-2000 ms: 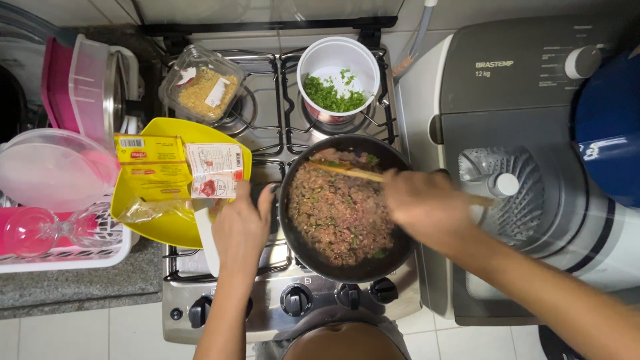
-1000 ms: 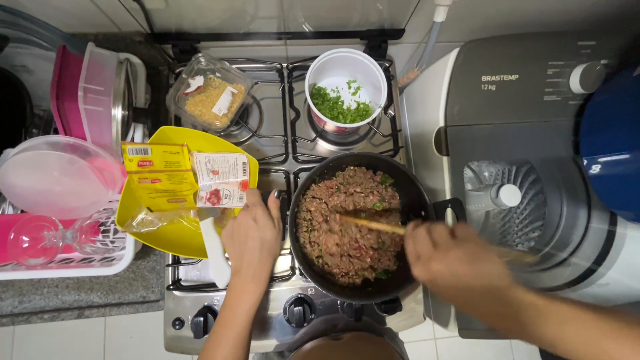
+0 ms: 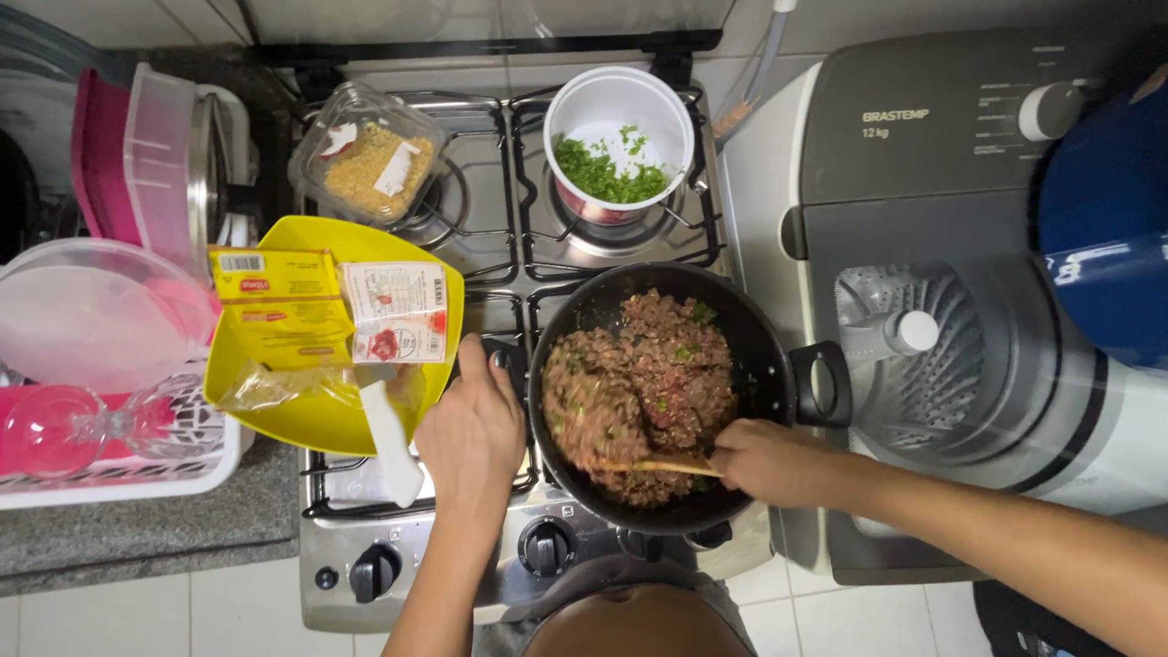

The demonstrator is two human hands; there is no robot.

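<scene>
A black pan (image 3: 771,365) full of browned ground meat (image 3: 684,356) with green flecks stands on the stove's front right burner. My right hand (image 3: 762,461) is closed around a wooden spoon (image 3: 671,465), whose far end lies in the meat. At the pan's left side is my left hand (image 3: 476,424), its fingers over a black part that looks like the pan's handle, mostly hidden. Just left of that hand, a white-handled knife (image 3: 392,447) leans on a yellow bowl (image 3: 315,438) holding opened food packets (image 3: 397,310). Behind the pan, a white tub (image 3: 620,100) holds chopped green herbs (image 3: 611,173).
A clear plastic box (image 3: 370,169) of yellowish crumbs sits on the back left burner. At the left stands a white dish rack (image 3: 182,479) with plastic containers and clear glasses. A washing machine (image 3: 912,219) adjoins the stove's right side. Knobs (image 3: 546,546) line the stove's front.
My right hand has moved lower over the pan with the wooden spoon, and the meat has shifted about. My left hand remains at the pan's left side.
</scene>
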